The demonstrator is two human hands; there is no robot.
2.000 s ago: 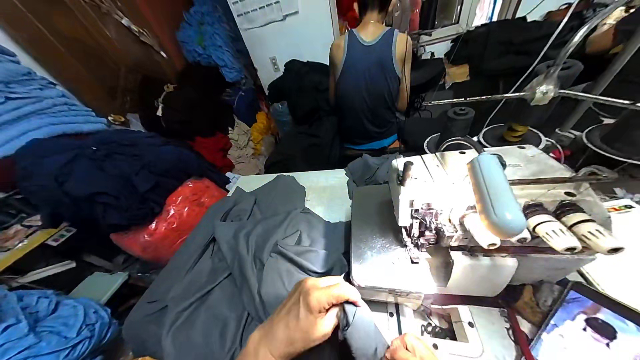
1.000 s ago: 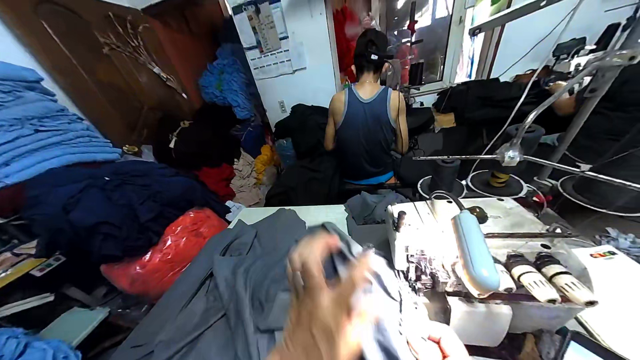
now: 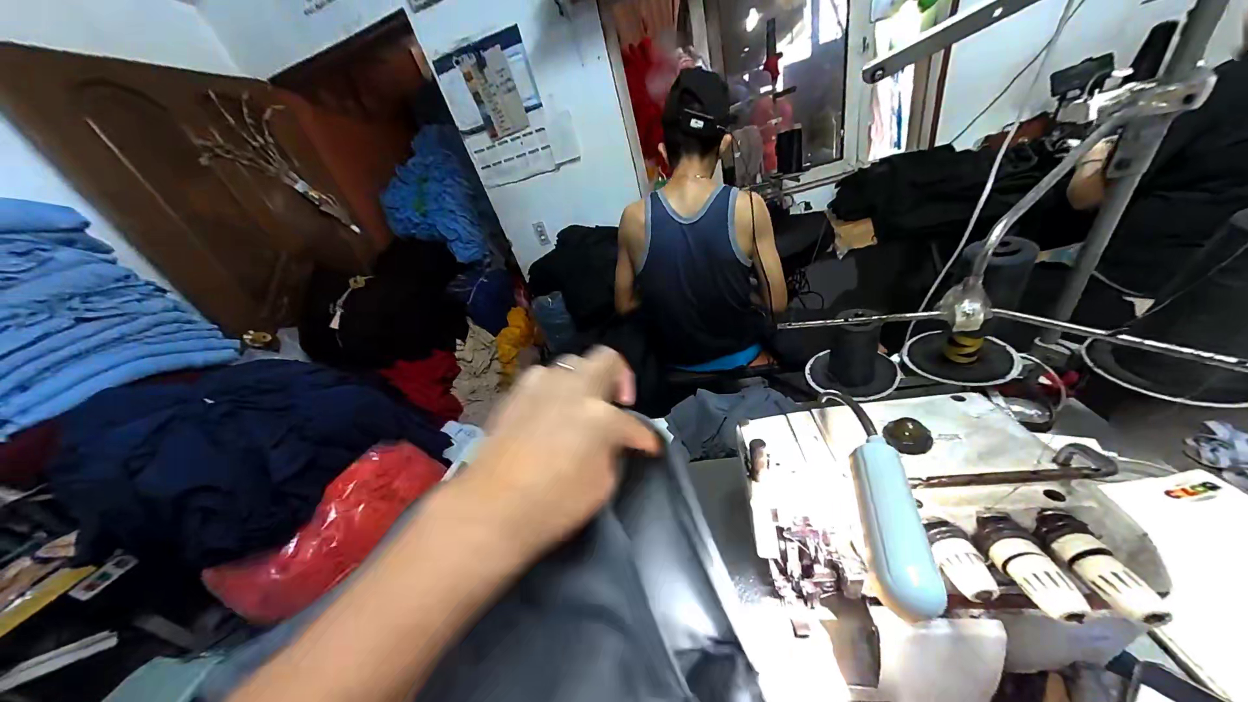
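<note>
My left hand wears a ring and grips the upper edge of dark grey fabric, raised in front of the table. The cloth hangs from its fingers and spreads across the lower middle, blurred by motion. Just right of the fabric stands a white overlock sewing machine, its needle area brightly lit. A light blue lamp or cover is fixed on the machine's front, beside several cream tension dials. My right hand is out of view.
Red plastic bag, navy cloth pile and folded blue fabric stack lie left. A person sits ahead, facing away; another person's arm shows at right. A metal thread stand and thread cones rise behind the machine.
My left hand has lifted the grey fabric from low beside the machine, up and forward. My right hand, seen earlier at the bottom, has left the view. The view has tilted up.
</note>
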